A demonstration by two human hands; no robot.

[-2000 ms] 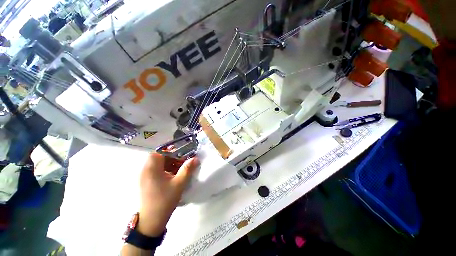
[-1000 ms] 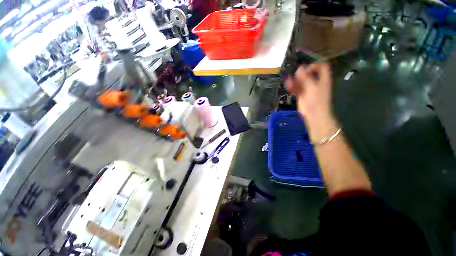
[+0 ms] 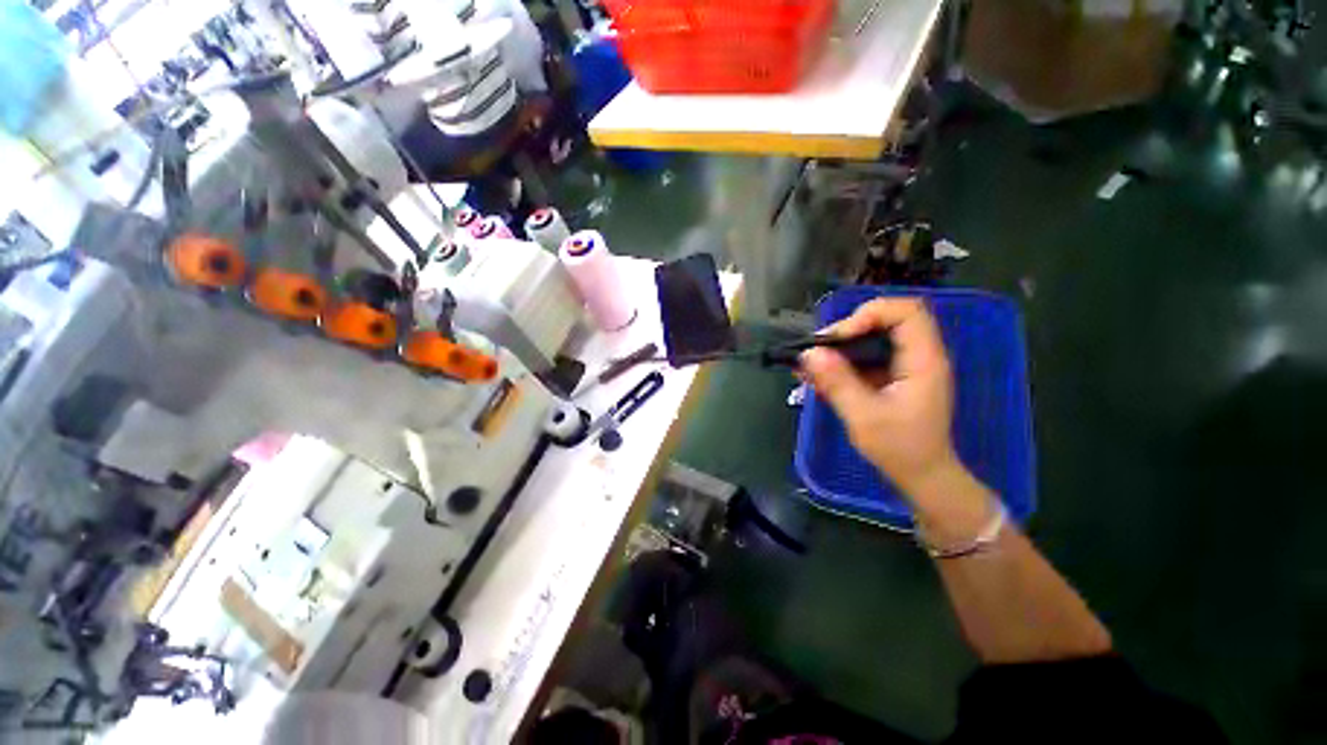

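My right hand (image 3: 891, 393), with a thin bracelet at the wrist, is over the blue basket, off the table's right edge. It grips a slim dark tool (image 3: 786, 354), which looks like a screwdriver; its thin end points left, towards the phone. My left hand is not in view. The sewing machine head (image 3: 160, 364) is at the left, partly cut off. Its bed (image 3: 313, 539) has a tan strip (image 3: 262, 623) on it. A dark snips-like tool (image 3: 633, 403) and another thin tool (image 3: 623, 364) lie on the table.
A black phone (image 3: 693, 309) lies at the table (image 3: 604, 488) corner, beside a pink thread cone (image 3: 598, 284). Orange knobs (image 3: 288, 293) line the machine. The blue basket (image 3: 997, 393) is low at the right. A red basket (image 3: 713, 51) stands on another table behind.
The view has swung right from the machine. My left hand has left the picture. My right hand has come in and moved lower; the dark tool now shows clearly in it.
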